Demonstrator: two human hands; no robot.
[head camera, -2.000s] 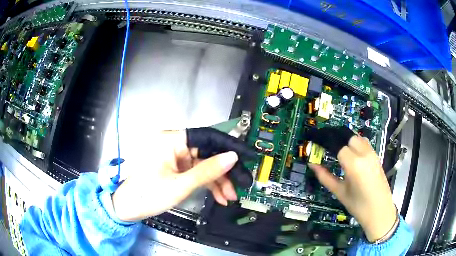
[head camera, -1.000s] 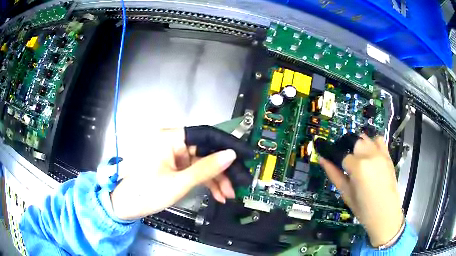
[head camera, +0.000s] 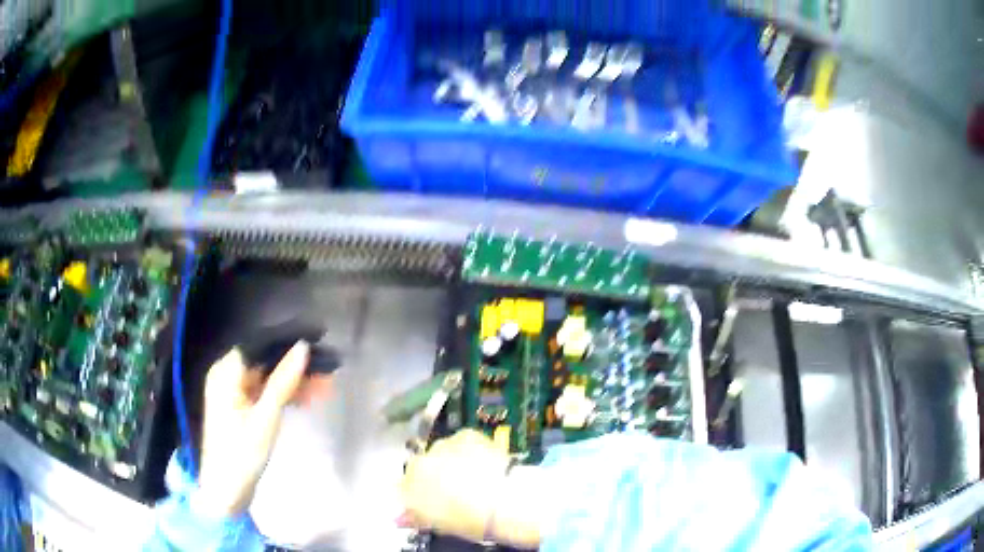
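Note:
A large green circuit board (head camera: 631, 367) with yellow blocks and round pale-topped cans lies in a black carrier right of the middle. A narrow green strip board (head camera: 556, 262) lies along its far edge. My left hand (head camera: 264, 404), with black finger coverings, is over the carrier gap left of this board, touching no board. The picture is blurred, and I cannot tell if it holds anything. My right hand (head camera: 459, 485) is at the board's near left corner, back of the hand up, its fingertips hidden or blurred.
A blue bin (head camera: 561, 173) of loose pale parts stands beyond the metal rail (head camera: 399, 216). Another populated board (head camera: 81, 356) lies at the far left. A thin blue cord (head camera: 186, 323) runs down past my left hand. Metal plates (head camera: 836, 377) lie at the right.
The view has swung, bringing the blue bin into full view. My right hand has left the board's middle and moved left and nearer. My left hand is now farther from the board.

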